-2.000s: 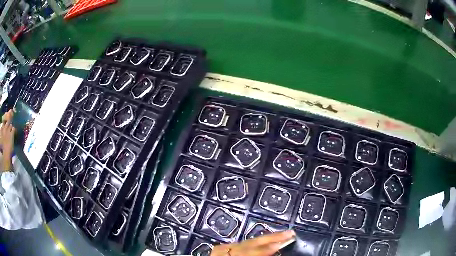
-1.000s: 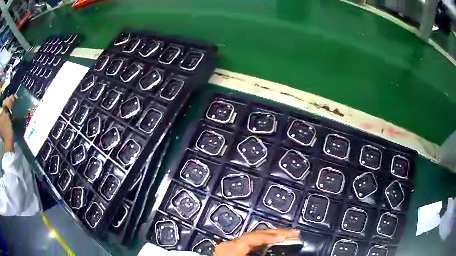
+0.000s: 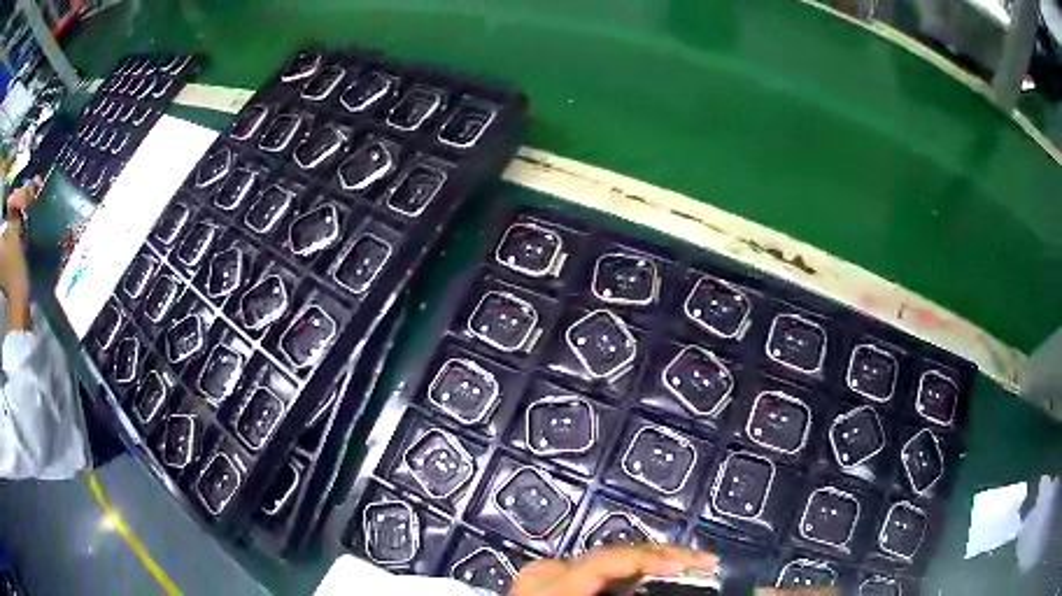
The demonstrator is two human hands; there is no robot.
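Observation:
A glossy black parts tray [image 3: 604,456] lies in front of me, with a smartwatch housing in most of its visible pockets. The housings are rounded squares, black with silver rims, turned at various angles. My left hand [image 3: 617,567] reaches in from the bottom edge, palm down, over the tray's near side. Its fingers are on a dark smartwatch housing [image 3: 685,586] with a bright rim, cut off by the frame's bottom edge. A skin-coloured sliver at the bottom edge, seemingly my right hand [image 3: 798,591], shows just right of it; its grip is hidden.
Stacked filled trays [image 3: 250,285] lean at the left, with a long white sheet [image 3: 140,215] beyond. A small white wipe [image 3: 996,519] lies at the right. A green surface with a worn cream edge [image 3: 745,242] runs behind. Another person's arm and white sleeve [image 3: 37,402] are at far left.
The view has shifted slightly, so the stacked trays sit higher and further right. My left hand has moved slightly right and lower in the picture. The skin-coloured sliver has appeared at the bottom edge.

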